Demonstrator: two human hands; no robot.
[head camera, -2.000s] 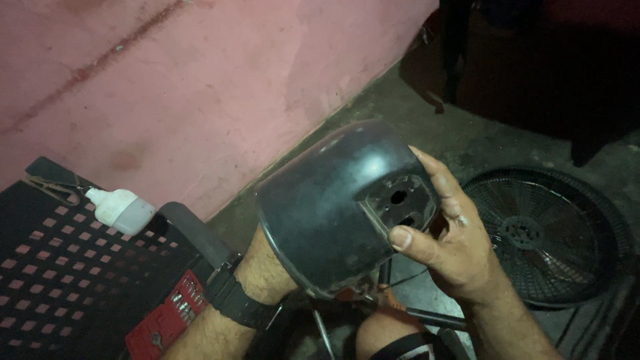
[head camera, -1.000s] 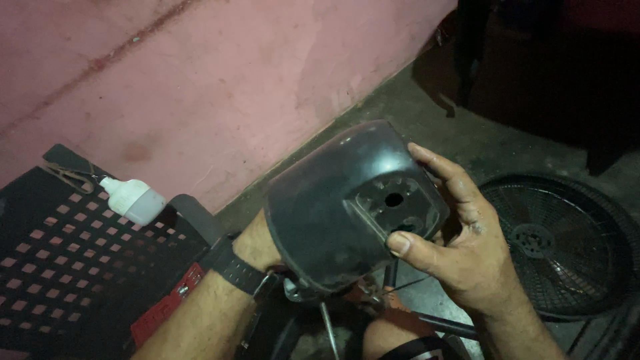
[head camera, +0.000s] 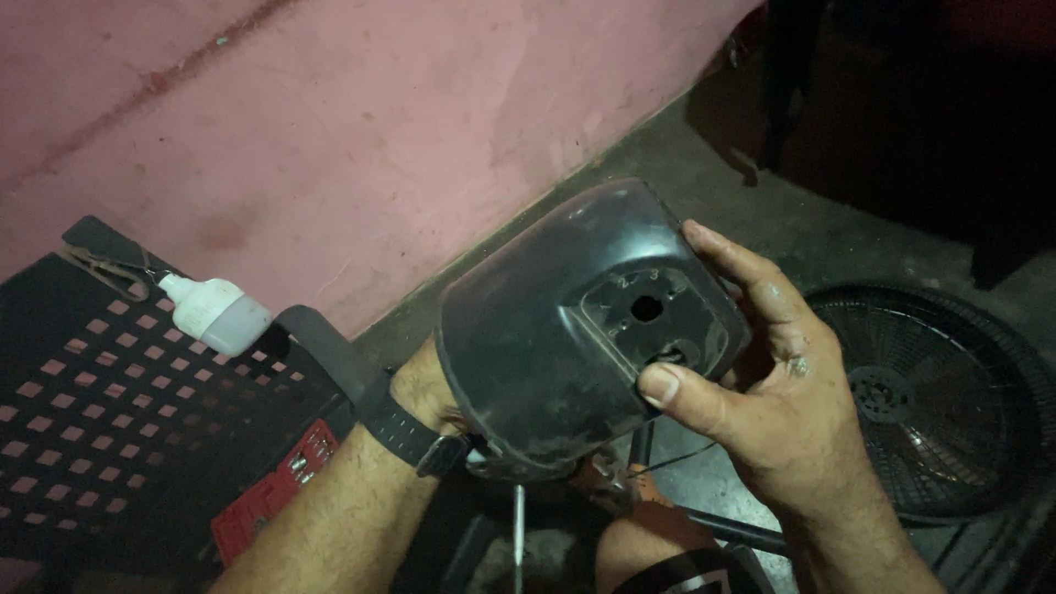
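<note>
A dark plastic fan motor housing (head camera: 528, 330) is held up in front of me, tilted. Its recessed control panel has a round hole and numbered speed marks. My right hand (head camera: 767, 371) grips the housing's right end, thumb on the panel's lower edge and fingers around the far side. My left hand reaches into the housing's open left end; only the wrist (head camera: 421, 388), wearing a black watch, shows, so its fingers are hidden. Beneath the housing is a metal shaft (head camera: 518, 528), partly covered.
A black plastic chair (head camera: 124, 412) at left carries a white LED bulb (head camera: 216, 315) on a cord and a red socket case (head camera: 276, 491). A round fan grille (head camera: 932, 404) lies on the floor at right. A pink wall (head camera: 371, 140) rises behind.
Both hands stay on the housing, which has turned slightly so that its control panel faces me more.
</note>
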